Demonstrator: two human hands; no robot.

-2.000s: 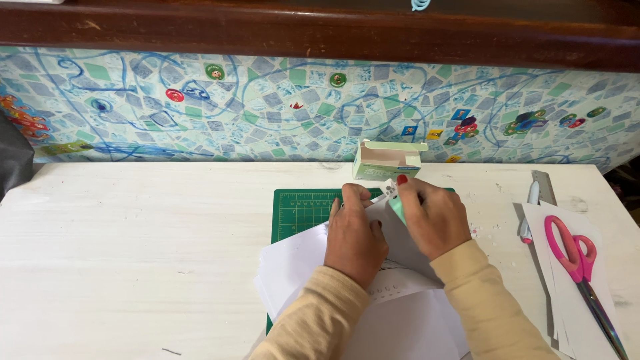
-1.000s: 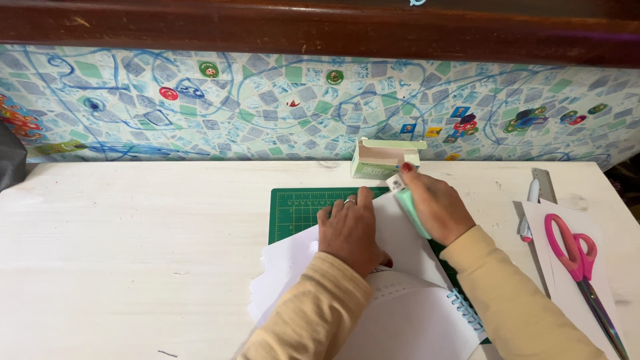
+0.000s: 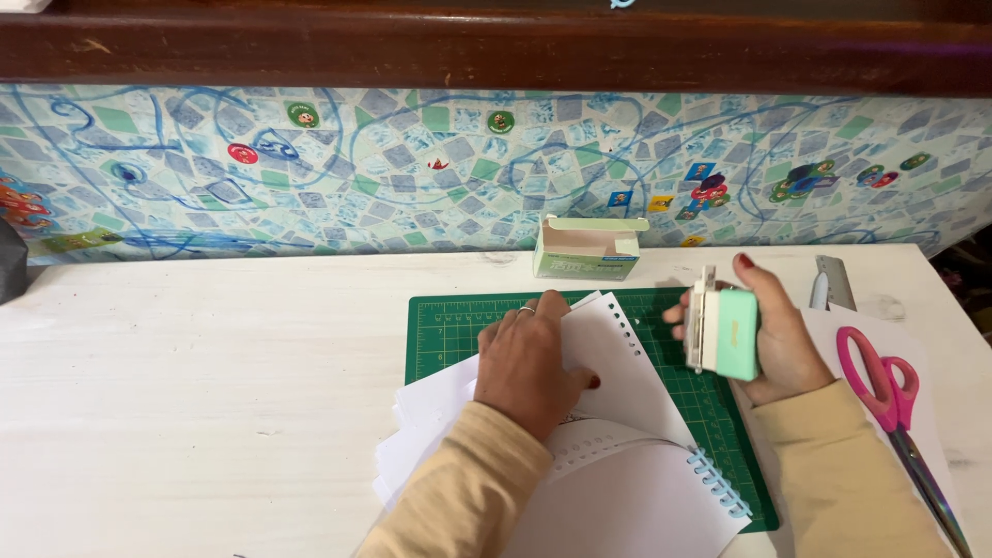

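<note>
My left hand [image 3: 535, 368] rests on white paper sheets [image 3: 612, 349], its thumb spread over the top sheet. A row of punched holes runs along that sheet's upper right edge. My right hand [image 3: 783, 341] holds a mint-green and white hole punch [image 3: 732, 333] in the air, to the right of the sheets and clear of them. Below my left hand lie more white pages, with light blue binding rings [image 3: 719, 484] along their right edge. The papers lie over a green cutting mat [image 3: 694, 403] with a printed grid.
A small open light green box [image 3: 585, 267] stands behind the mat. Pink-handled scissors [image 3: 880, 380] lie on paper at the right, near a ruler [image 3: 835, 280] and a partly hidden pen-like object [image 3: 819, 291]. A patterned wall rises behind the white table [image 3: 194, 387].
My right hand has moved right with the hole punch, off the sheet's corner. The row of holes at the edge now shows. My left hand still presses on the paper.
</note>
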